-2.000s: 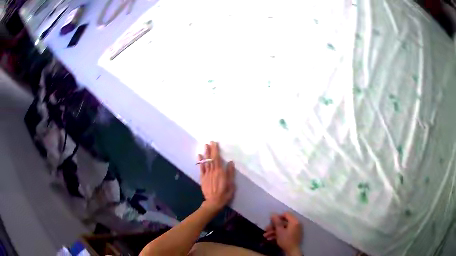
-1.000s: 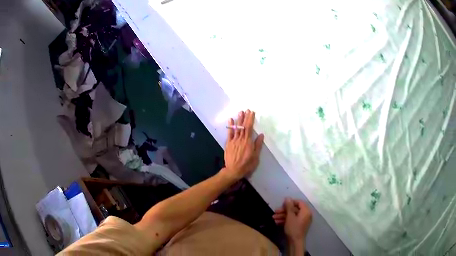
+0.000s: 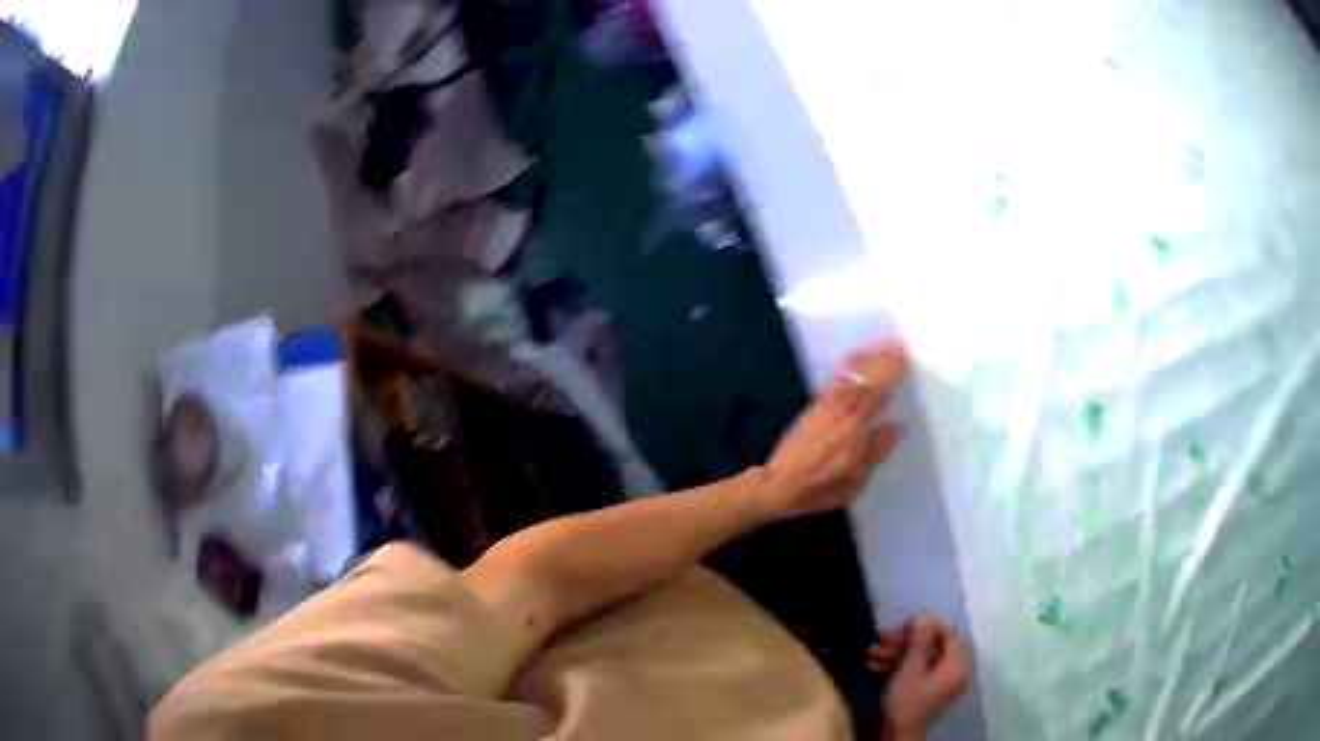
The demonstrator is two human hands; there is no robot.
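Note:
The pale green-white printed fabric (image 3: 1144, 362) lies on the table (image 3: 905, 536), with green sprigs and creases at the right and a washed-out upper part. My left hand (image 3: 832, 442) is at the fabric's near edge, fingertips at the border, blurred. A short thin white stick (image 3: 854, 379), perhaps a cigarette, is between its fingers. My right hand (image 3: 924, 673) is low at the table edge beside the fabric, fingers curled. Whether it holds anything is hidden.
Crumpled scraps (image 3: 449, 159) lie on the dark green floor (image 3: 637, 275) left of the table. A brown box (image 3: 434, 420) stands beside white papers (image 3: 311, 463) with a tape roll (image 3: 188, 449). Blurred blue items are at the far left.
The view has turned left, so the table and fabric sit further right and the box and papers show more. My left hand stays by the fabric edge, more angled; my right hand stays low.

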